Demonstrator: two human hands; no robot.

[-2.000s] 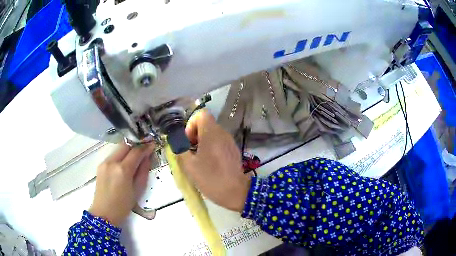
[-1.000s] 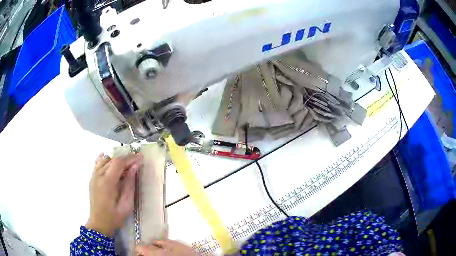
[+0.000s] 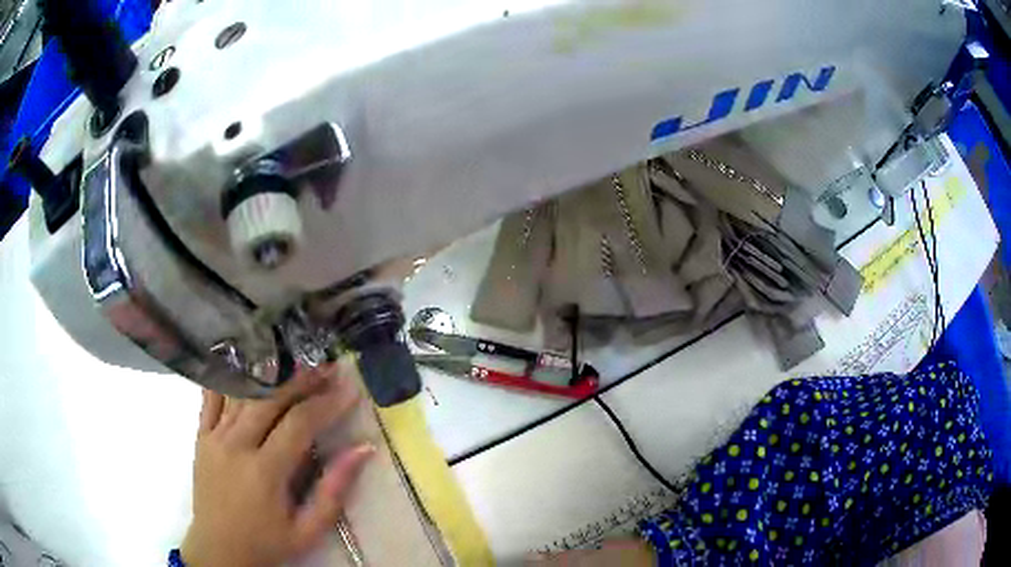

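Note:
A grey-beige strip [image 3: 388,521] with a narrow zipper line runs from the presser foot area down to the bottom edge. My left hand [image 3: 272,471] lies on its upper left part, fingertips close to the foot, thumb apart, holding it against the table. My right hand [image 3: 599,554] is at the bottom edge, mostly cut off; its fingers are not visible. The yellow tape [image 3: 438,487] lies along the strip's right side. The dark block [image 3: 390,371] stands beside the foot and covers the tape's upper end. The needle point is hidden.
The white sewing machine [image 3: 466,122] spans the top. Finished zipper pieces [image 3: 654,249] are heaped under its arm. Red-handled snips [image 3: 510,377] lie right of the dark block. A black cord [image 3: 632,443] crosses the table. A blue crate [image 3: 976,332] is at the right.
The strip's top has moved from below the foot up to it, with my left hand following. My right hand has moved right and mostly out of view. The view is closer to the machine head.

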